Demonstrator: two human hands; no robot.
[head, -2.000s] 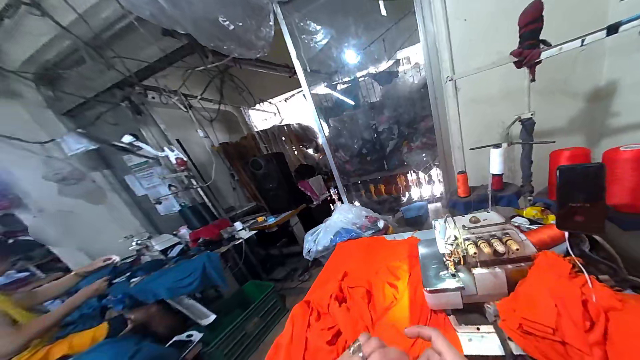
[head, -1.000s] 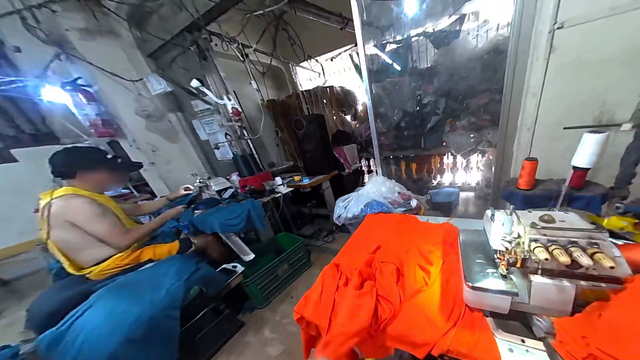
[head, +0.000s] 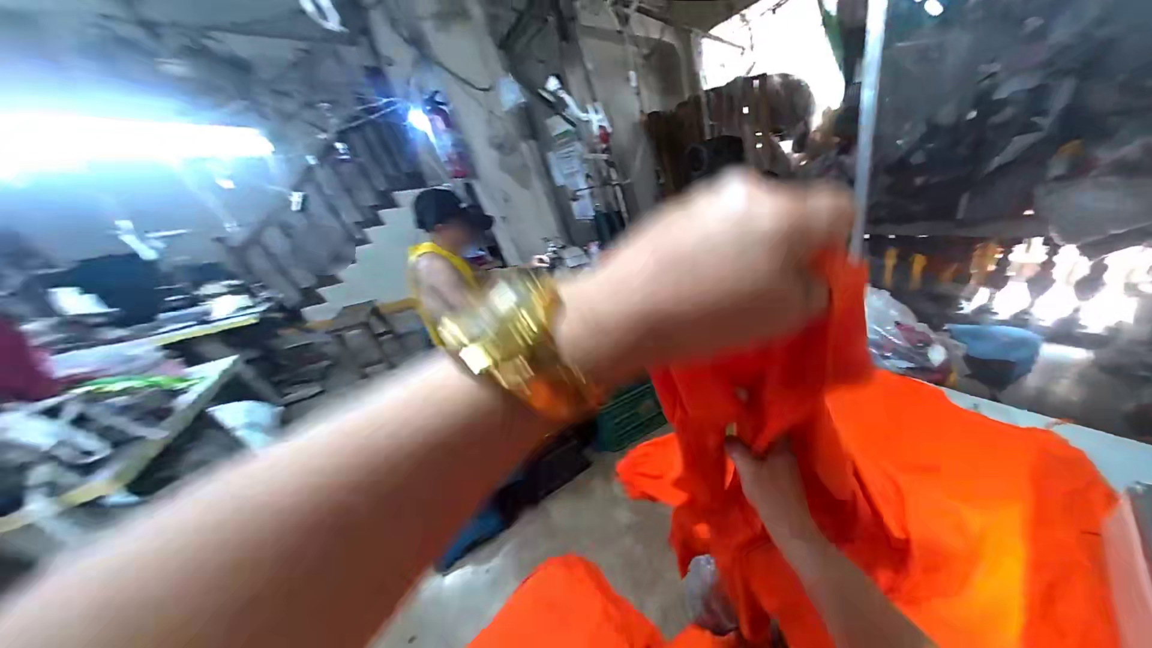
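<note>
My left hand (head: 756, 243), blurred and with a gold watch on its wrist, is raised at the centre and grips the upper part of an orange cloth (head: 765, 387). Lower down, my right hand (head: 769, 477) holds the same cloth, its thumb near a fold. The cloth hangs in folds between and below both hands. More orange fabric (head: 972, 504) lies over the worktable on the right, and another orange piece (head: 567, 612) shows at the bottom edge.
A person (head: 441, 261) in a dark cap sits beyond my left forearm. A green crate (head: 630, 418) stands on the floor behind the cloth. Cluttered tables (head: 180, 423) are at the left. A blue basin (head: 994, 351) and a plastic bag (head: 900, 337) sit behind the worktable.
The view has swung left, and the sewing machine is out of sight. Both hands now hold orange cloth up in front of me; one second ago neither was in view.
</note>
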